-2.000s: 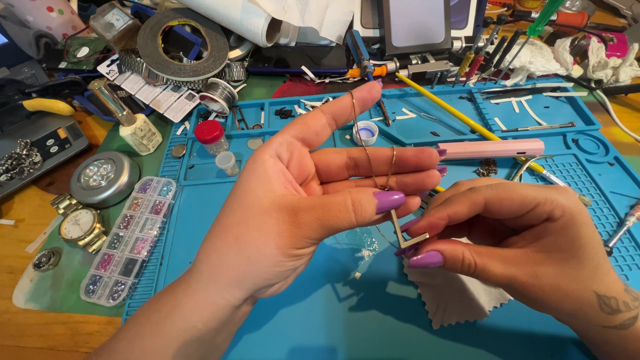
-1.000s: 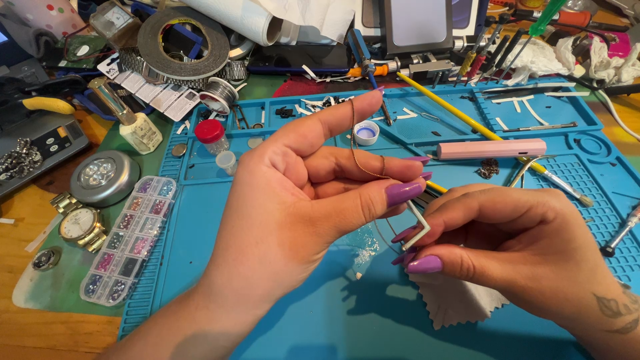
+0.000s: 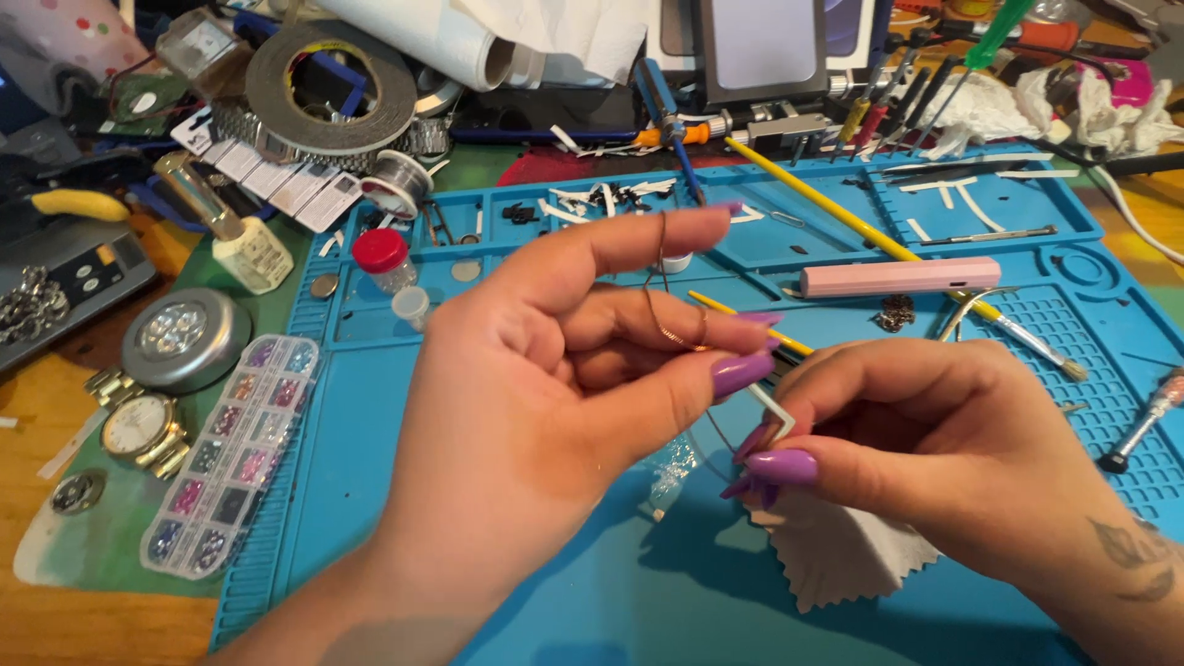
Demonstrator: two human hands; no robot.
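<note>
Above the blue silicone work mat [image 3: 370, 592], my left hand [image 3: 546, 398] pinches one end of a small angular metal piece [image 3: 773, 412] between thumb and a finger. A thin chain [image 3: 673, 335] loops over its raised index finger and hangs down across the other fingers. The fingertips of my right hand [image 3: 916, 444] grip the bent end of the metal piece and hold a grey cloth with a zigzag edge [image 3: 842, 555], which droops beneath them. A small clear plastic bag [image 3: 673, 467] lies on the mat under the hands.
At left are a bead organizer [image 3: 231, 453], a wristwatch [image 3: 143, 425], a round silver tin [image 3: 185, 338] and a nail polish bottle [image 3: 250, 254]. A red-capped vial [image 3: 384, 259], a pink pen-like device [image 3: 897, 277] and a yellow-handled brush [image 3: 832, 208] lie on the mat. Screwdrivers stand behind.
The angular metal piece has turned between my fingers. My left fingers have shifted, and the chain drapes differently over them. My right hand remains at the piece and the cloth.
</note>
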